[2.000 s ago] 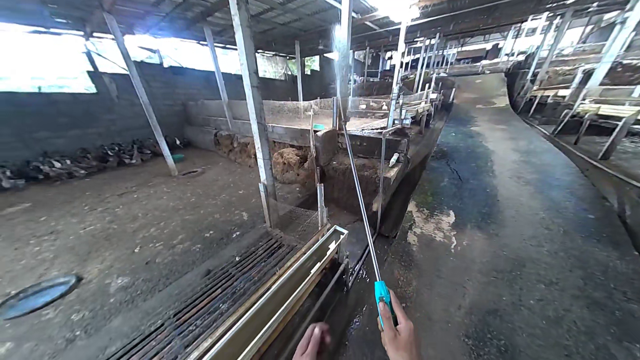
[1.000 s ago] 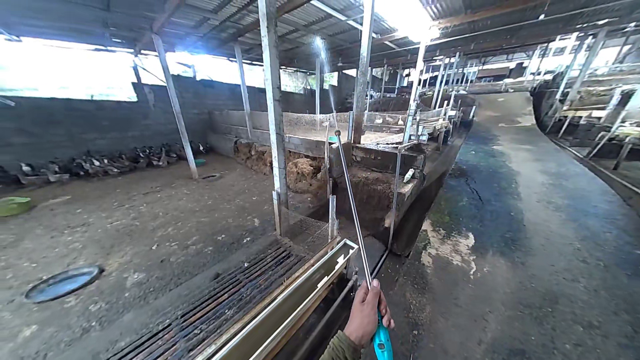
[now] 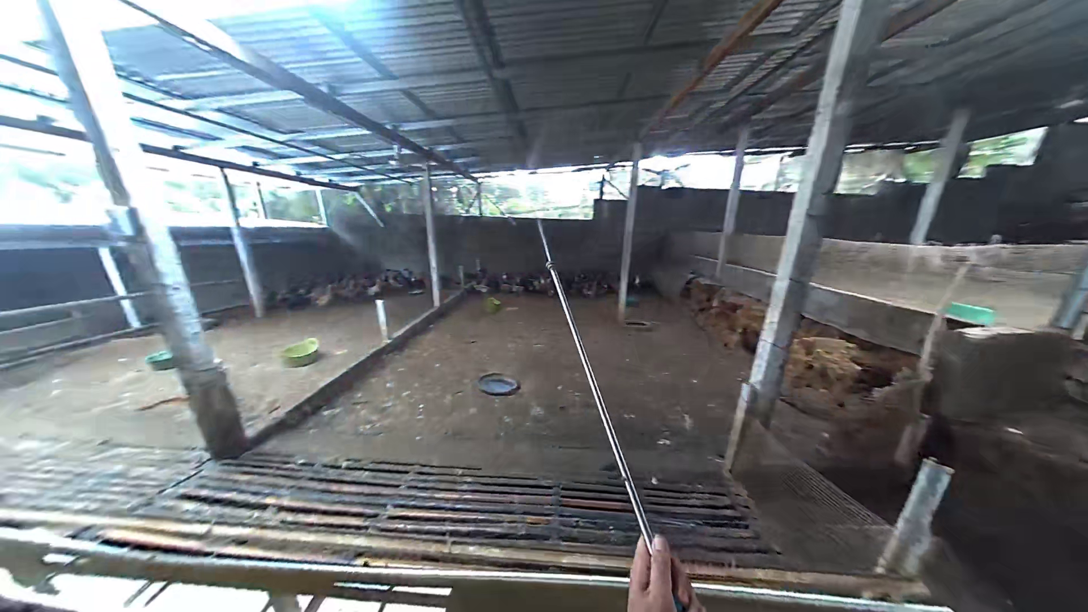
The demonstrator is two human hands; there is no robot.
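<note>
A long thin metal spray wand (image 3: pixel 595 387) slants up and left across the view, its far end over the pen. My left hand (image 3: pixel 659 578) is closed around its lower shaft at the bottom edge. Only a sliver of the teal handle (image 3: pixel 677 603) shows beside the fingers. My right hand is out of view. A faint haze hangs beyond the tip under the metal roof. Many ducks (image 3: pixel 544 282) crowd along the far wall of the pen, with more ducks (image 3: pixel 340 289) in the left pen.
A slatted floor (image 3: pixel 442 510) lies behind the near trough edge (image 3: pixel 340 574). Concrete posts (image 3: pixel 799 221) stand left and right. A low curb (image 3: pixel 365 365) divides the pens. A dark round basin (image 3: pixel 498 384) and a green tub (image 3: pixel 299 352) sit on the dirt floor.
The view has swung left toward the pens. Two hands showed two seconds ago, one on the teal handle; one second ago my left hand gripped the wand above it, as now.
</note>
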